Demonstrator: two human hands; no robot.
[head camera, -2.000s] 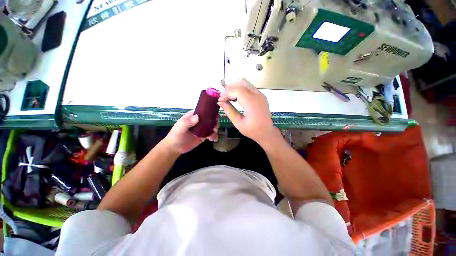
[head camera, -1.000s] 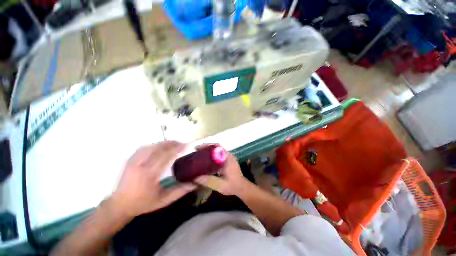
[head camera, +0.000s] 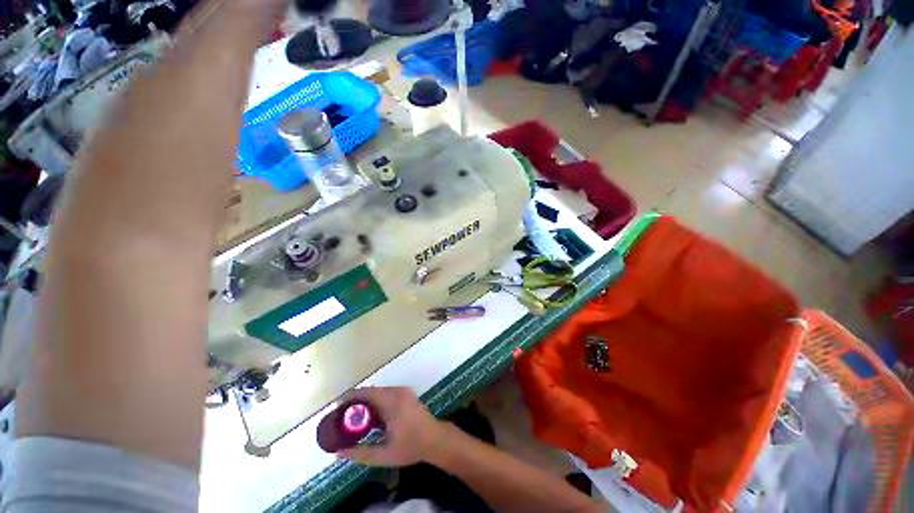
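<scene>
My right hand (head camera: 406, 426) holds a dark maroon thread cone (head camera: 335, 429) with a bright pink end, over the table's front edge beside the machine bed. My left forearm rises large and close along the left side, and the hand is cut off by the top edge. The cream sewing machine (head camera: 451, 215) has a green panel with a lit white display (head camera: 313, 316). The forearm hides the machine's left end and part of the table.
Purple snips (head camera: 456, 314) and scissors with yellow-green handles (head camera: 549, 286) lie beside the machine. Behind it are a glass bottle (head camera: 319, 160), a blue basket (head camera: 356, 125), a dark-topped cone (head camera: 427, 94) and thread-stand discs (head camera: 329, 42). An orange cloth-lined basket (head camera: 661, 341) stands at right.
The view has swung right. My left hand has left the cone, and its arm has risen towards the top edge. My right hand keeps the cone, now at the machine's front.
</scene>
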